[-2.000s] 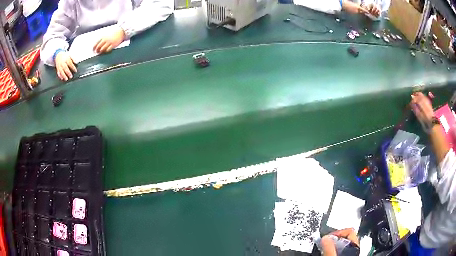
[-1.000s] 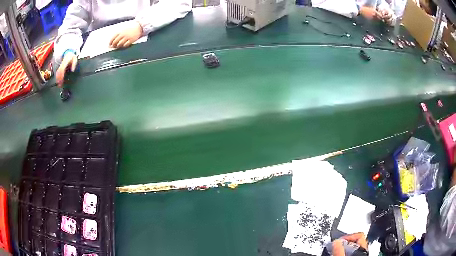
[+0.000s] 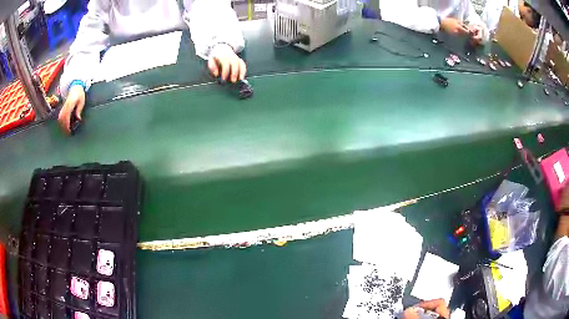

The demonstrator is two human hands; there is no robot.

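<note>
Fingers of a hand or hands show at the bottom edge, right of centre, small, blurred and cut off. I cannot tell left from right, or what they hold. White sheets covered with black dabs lie just left of the fingers. A clean white paper lies just above them. A large black blister tray lies at the left, with several pink housings in its lower right pockets.
The green conveyor crosses the view, with a worn cream edge strip. Black parts sit on it. A worker opposite reaches to it with both hands. At right are a blue bin with bags and a dark box with lights.
The opposite worker's hand has moved from the white sheet to a black part on the conveyor. The fingers at the bottom edge show less than before. The neighbour's hand at right has drawn back.
</note>
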